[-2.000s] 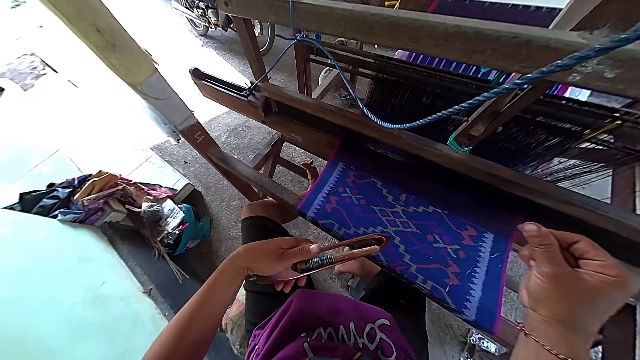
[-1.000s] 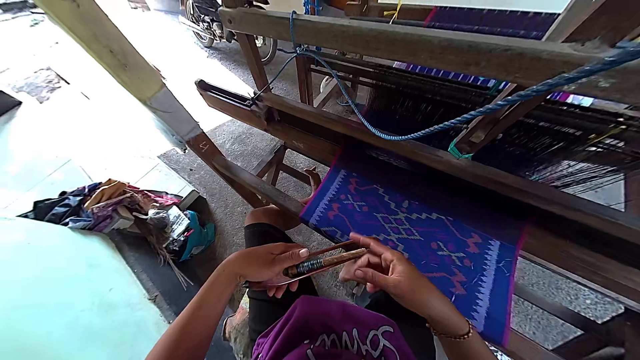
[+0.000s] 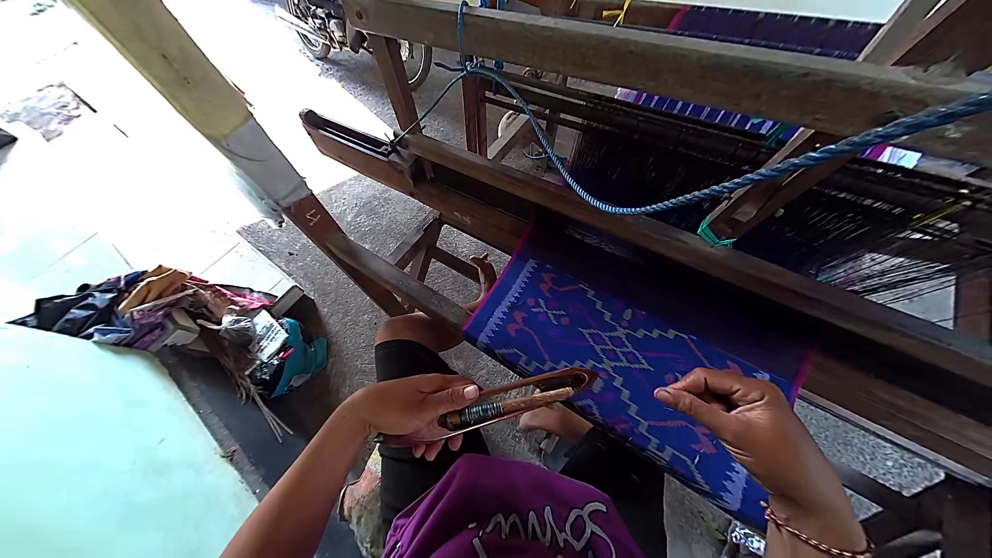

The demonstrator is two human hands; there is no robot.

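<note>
My left hand (image 3: 422, 411) grips one end of a wooden weaving shuttle (image 3: 585, 377). A bobbin (image 3: 480, 413) wound with dark thread lies in the shuttle's slot, tilted slightly out of it. To the right of the shuttle, my right hand (image 3: 732, 411) is raised over the cloth with thumb and forefinger pinched together; whether a thread is between them cannot be made out. Below and behind both hands the blue patterned woven cloth (image 3: 620, 349) with pink edges slopes down from the loom's beam (image 3: 666, 240).
A blue rope (image 3: 620, 209) hangs across the loom frame (image 3: 620, 54). Dark warp threads (image 3: 876, 240) spread behind the beam. At left, a slanting post (image 3: 263, 170) stands near a heap of cloth and bags (image 3: 178, 310). A motorcycle (image 3: 318, 27) is parked beyond.
One second ago my right hand was at the shuttle beside my left; it has since moved away to the right. My left hand has kept hold of the shuttle throughout.
</note>
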